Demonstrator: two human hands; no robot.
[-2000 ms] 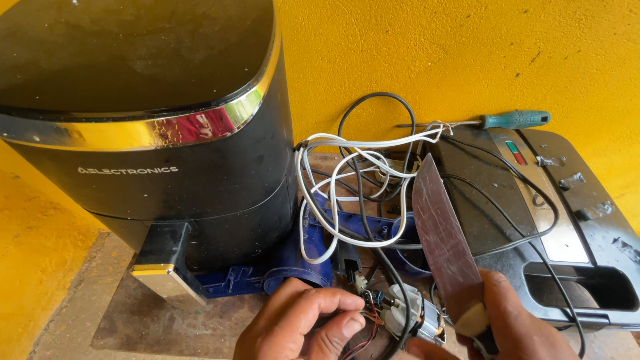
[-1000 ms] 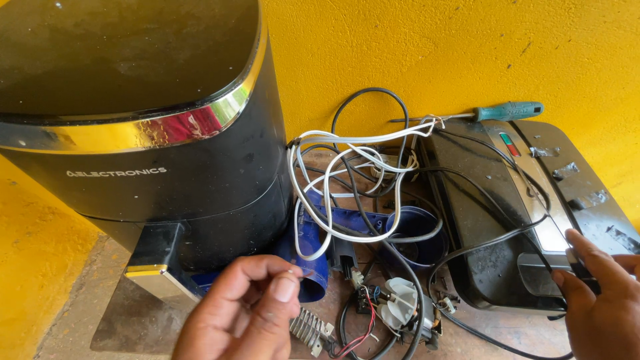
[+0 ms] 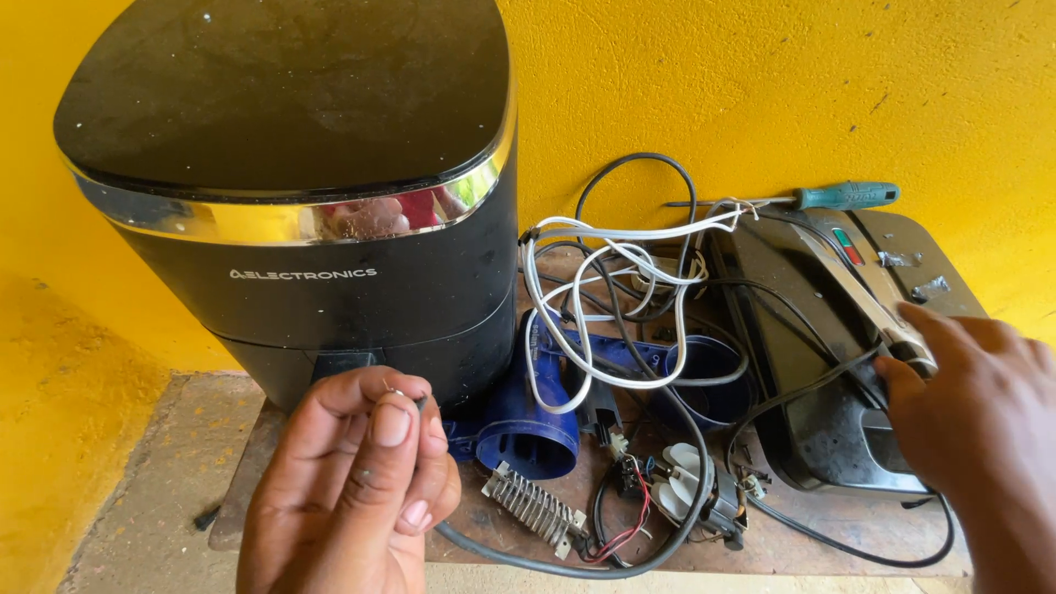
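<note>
My left hand (image 3: 355,487) is raised at the lower centre, pinching a tiny dark piece with a shiny tip (image 3: 406,398) between thumb and fingertips. On the right, my right hand (image 3: 973,421) reaches over a black sandwich maker (image 3: 784,330). Its thumb and index finger lie around the handle of a knife (image 3: 910,348) resting on the lid; whether they grip it is unclear. Between the hands are a small motor with a white fan (image 3: 681,483), a coiled metal spring-like part (image 3: 535,507) with red and black wires, and blue plastic housing parts (image 3: 528,437).
A large black air fryer (image 3: 330,280) stands at the left. White cord (image 3: 577,330) and black cord (image 3: 697,495) loop over the blue parts. A green-handled screwdriver (image 3: 848,196) rests near the yellow wall. The worn board's front edge (image 3: 792,561) runs below.
The knife, held up in my right hand two seconds ago, now rests on the sandwich maker. My left hand has moved away from the motor with its fingers pinched.
</note>
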